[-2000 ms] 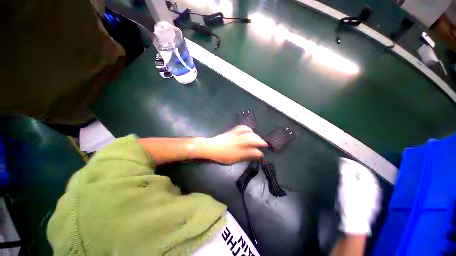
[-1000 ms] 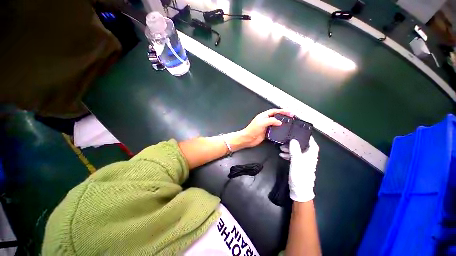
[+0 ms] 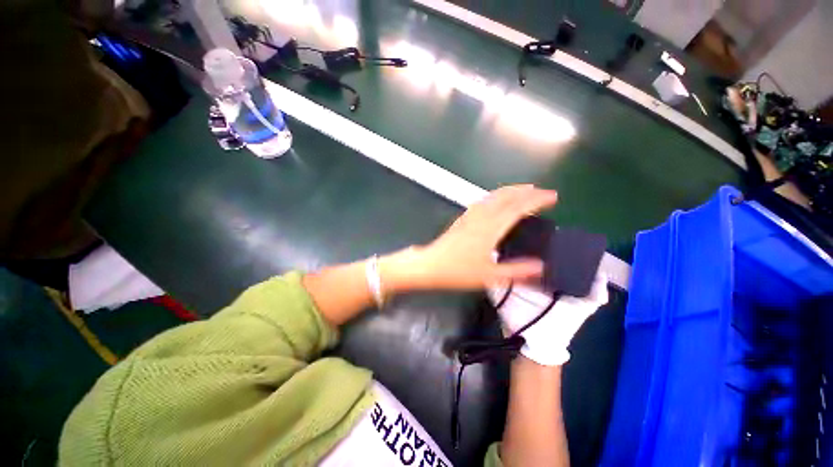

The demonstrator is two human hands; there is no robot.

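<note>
Two black power adapters (image 3: 574,260) are held up side by side above the dark green bench. My right hand (image 3: 548,315), in a white glove, is beneath them and holds them; its fingers are mostly hidden behind them. My left hand (image 3: 479,242), bare with a thin bracelet, is at the left adapter with thumb and fingers spread apart. It is blurred, and the thumb overlaps the adapter's lower edge. A bundled black cord (image 3: 489,349) hangs below the gloved hand, with a loose end pointing down.
Blue bins (image 3: 676,315) stand at the right, with dark items inside. A water bottle (image 3: 251,109) stands at the left by the pale rail (image 3: 365,146). Corded parts (image 3: 342,60) lie on the green conveyor beyond. A person's dark sleeve is at upper left. A tangled pile (image 3: 790,132) is at far right.
The adapters are lifted and turned, now above the gloved hand. My left hand has opened from its hold on them. The cords have left the bench. The view has shifted right, showing more of the bins.
</note>
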